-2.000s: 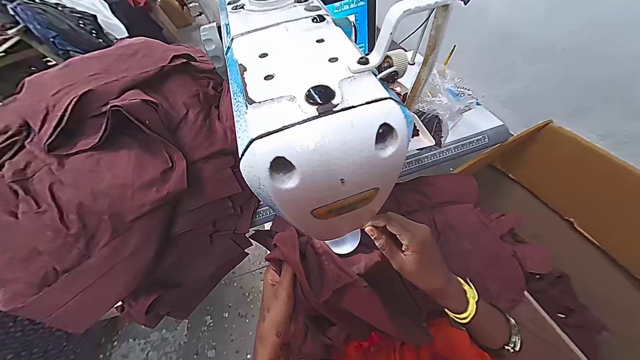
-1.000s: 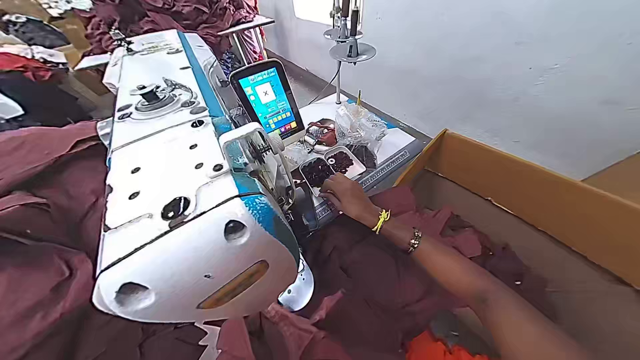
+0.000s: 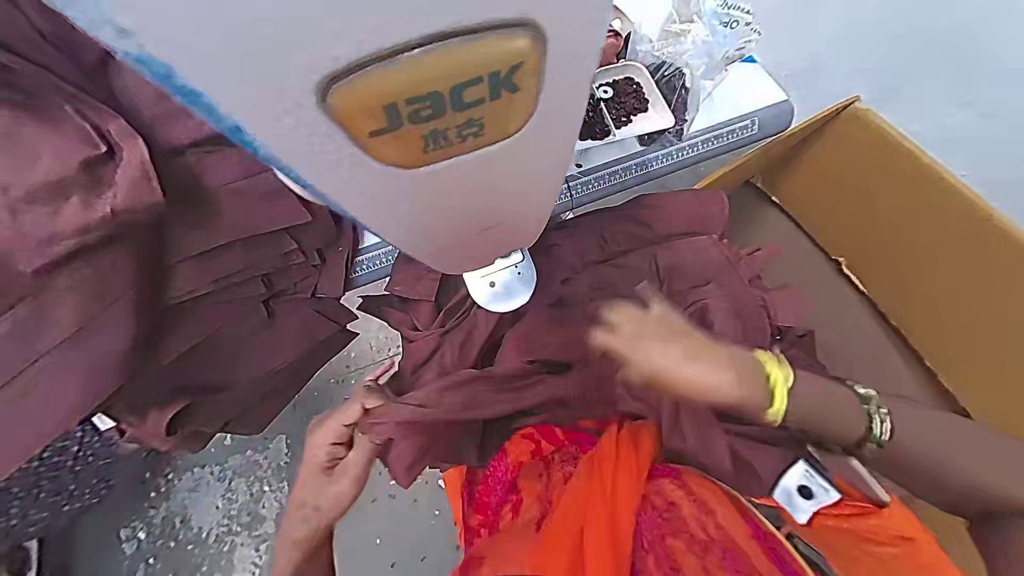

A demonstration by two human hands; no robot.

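Low and left of centre, my left hand [image 3: 344, 444] pinches the edge of a maroon garment [image 3: 496, 400] between thumb and fingers. The cloth spreads under a white Jack sewing machine head [image 3: 448, 192], around its round metal plate [image 3: 502, 284]. My right hand [image 3: 672, 348], blurred, is over the garment to the right of that plate; whether its fingers touch the cloth I cannot tell. A yellow band and a bracelet are on that wrist. Behind the machine, a white divided tray [image 3: 644, 108] holds small dark buttons.
A large pile of maroon fabric pieces [image 3: 80, 280] fills the left. A cardboard box [image 3: 904, 208] stands open at the right. A clear plastic bag [image 3: 712, 40] lies by the button tray, near a ruler strip [image 3: 664, 164] along the machine table.
My right hand has moved from the button tray back over the garment. My left hand, out of sight one second ago, shows again holding the cloth. The view has swung down, closer to the machine head.
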